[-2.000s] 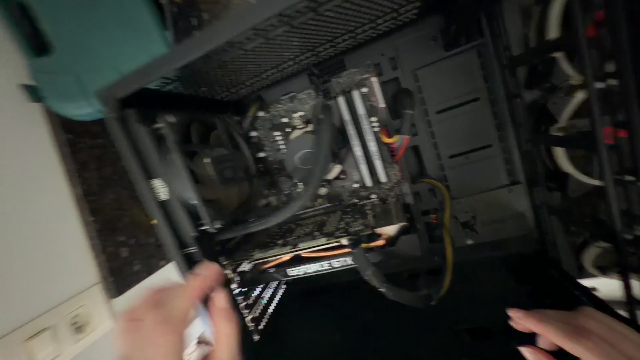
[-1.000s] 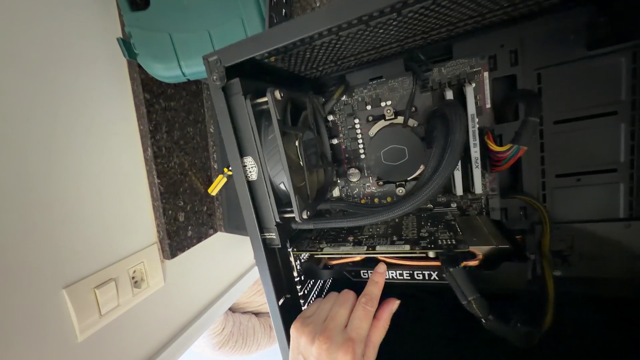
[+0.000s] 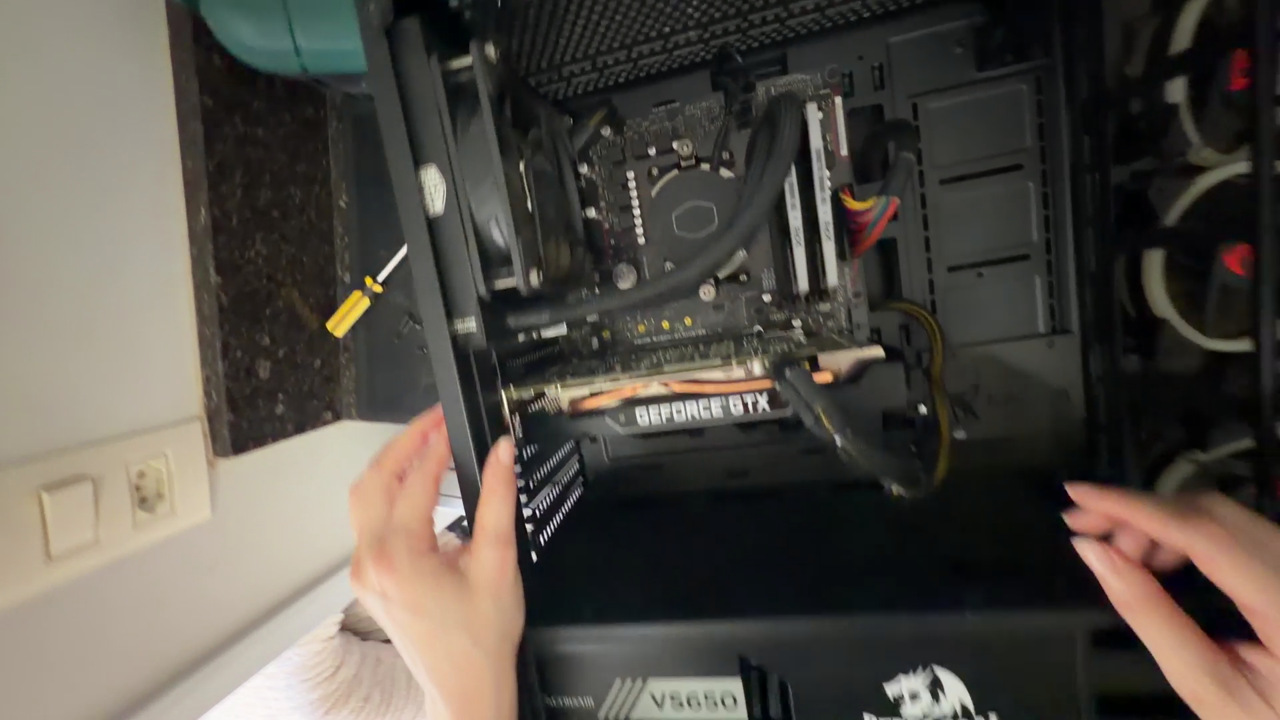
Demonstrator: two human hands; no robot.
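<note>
An open black computer case (image 3: pixel 410 200) fills most of the head view. My left hand (image 3: pixel 440 560) grips its rear edge, thumb inside and fingers outside, beside the slot covers. My right hand (image 3: pixel 1190 590) is at the lower right over the case, fingers apart, holding nothing. Between the hands lies a GeForce GTX graphics card (image 3: pixel 700 405), with a black power cable (image 3: pixel 830 430) plugged in. Above it are the round CPU cooler block (image 3: pixel 695 218) with black tubes, two memory modules (image 3: pixel 822 200) and a fan with radiator (image 3: pixel 500 180). A power supply (image 3: pixel 690 698) shows at the bottom.
A yellow-handled screwdriver (image 3: pixel 352 308) lies on the dark speckled countertop (image 3: pixel 265 250) left of the case, near small dark pieces. A teal container (image 3: pixel 290 35) stands behind. A wall plate with a switch and socket (image 3: pixel 110 505) is at left. Front fans (image 3: pixel 1210 255) show red light.
One second ago a hand pointed at the graphics card; now my left hand is on the rear edge of the case and my right hand is at the lower right.
</note>
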